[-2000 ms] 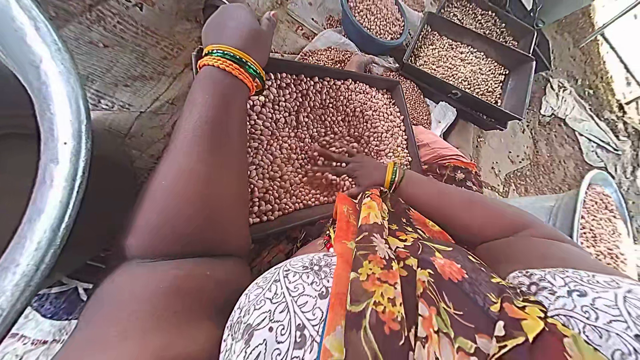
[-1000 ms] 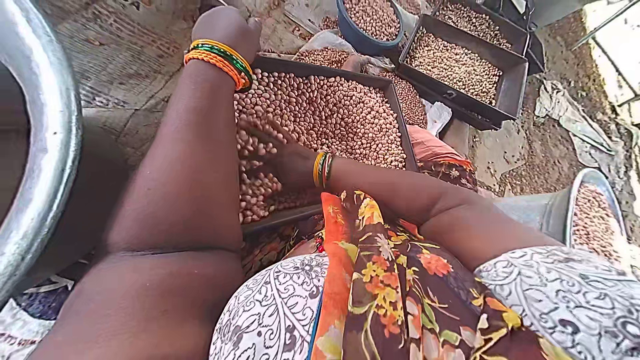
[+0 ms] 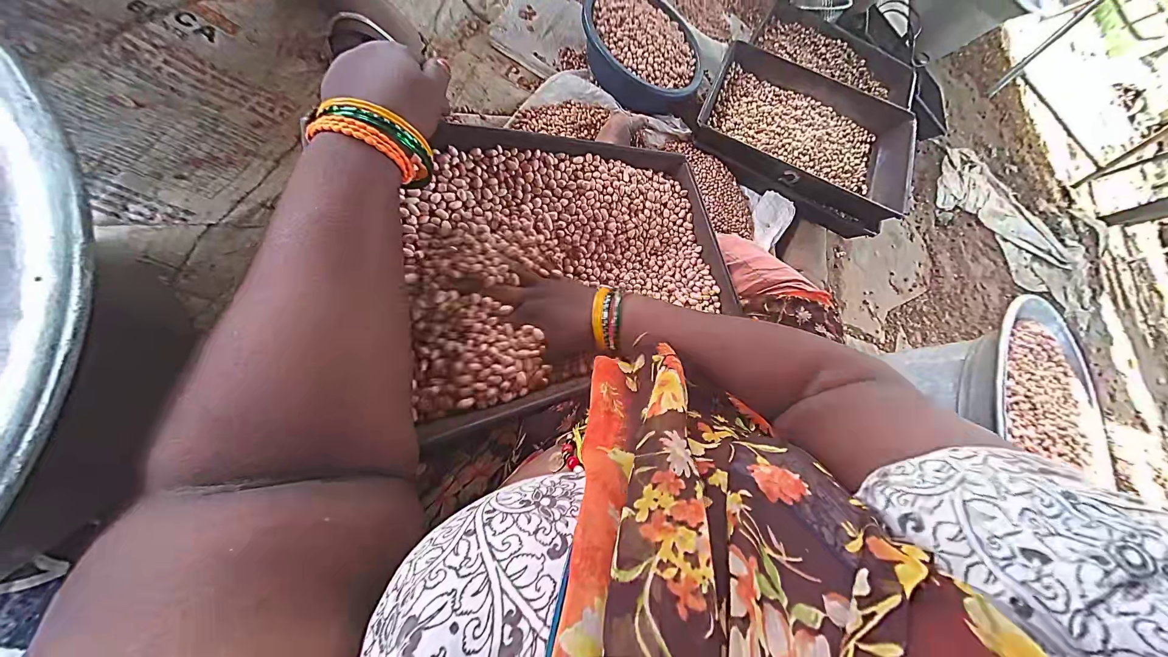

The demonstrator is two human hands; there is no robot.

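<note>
A dark metal tray (image 3: pixel 707 242) full of pinkish-brown nuts or beans (image 3: pixel 593 214) lies in front of me. My right hand (image 3: pixel 552 315), palm down and fingers spread, is among them near the tray's near side; its fingertips are blurred and partly hidden by the nuts or beans. Beyond the tray's far left corner is my left hand (image 3: pixel 383 87), its fingers curled beside a dark round object with a pale rim (image 3: pixel 356 32). Whether it grips that object or the tray's edge cannot be told. Bangles circle both wrists.
A blue tub (image 3: pixel 620 82) and more dark trays (image 3: pixel 890 173) of similar contents stand beyond, at the upper right. At the right lies a metal pot (image 3: pixel 981 374) with more inside. A large metal vessel's rim (image 3: pixel 73 274) is at the left edge. Printed sheeting (image 3: pixel 182 109) covers the ground.
My right hand swept left through the nuts or beans from the tray's near right part, then came back slightly to the right. My left hand has stayed by the far left corner.
</note>
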